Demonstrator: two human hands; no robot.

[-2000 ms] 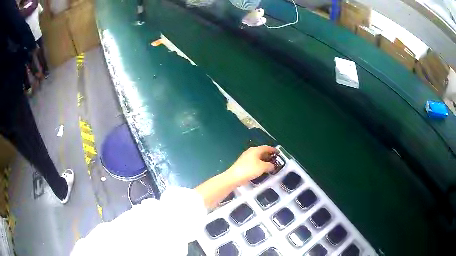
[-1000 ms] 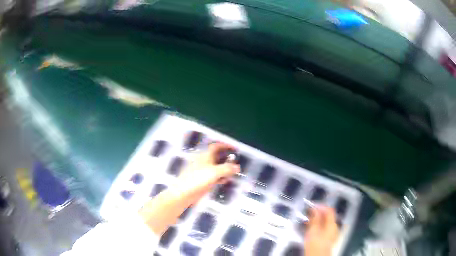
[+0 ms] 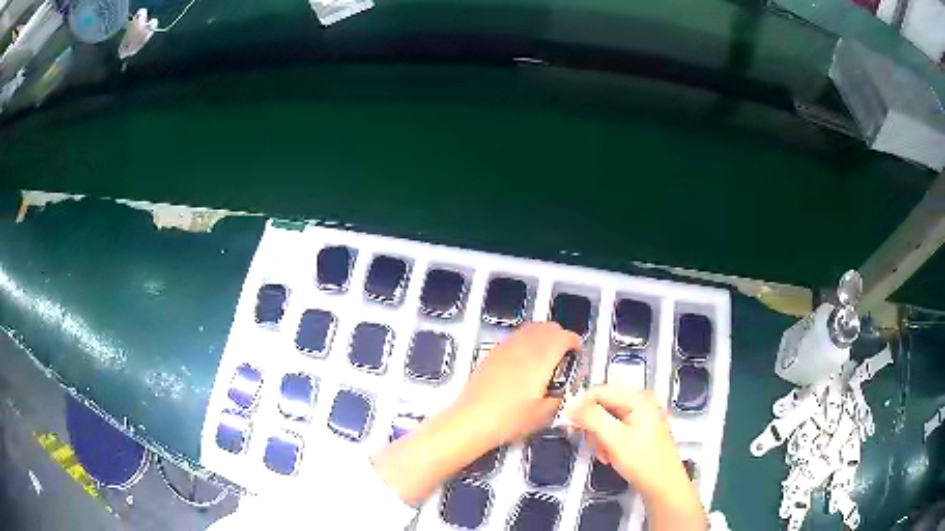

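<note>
A large white tray (image 3: 233, 342) with rows of dark square watch bodies lies on the green ledge in front of me. My left hand (image 3: 528, 379) is over the middle right of the tray and holds one watch body (image 3: 564, 371) tilted between its fingers. My right hand (image 3: 627, 420) is close against it, fingers pinched at the body's lower edge on a small pale piece, probably a strap piece (image 3: 573, 407), mostly hidden by the fingers. A pile of white strap pieces (image 3: 826, 446) lies right of the tray.
A whitish bottle with a shiny metal top (image 3: 819, 342) stands behind the strap pile. The dark-green conveyor belt (image 3: 446, 156) runs beyond the tray. A grey-white block (image 3: 896, 114) is at the far right. A blue stool (image 3: 104, 446) is at the lower left.
The view has turned right and the strap pile now shows clearly. My left hand has moved right along the tray with a watch body, and my right hand has come up to meet it.
</note>
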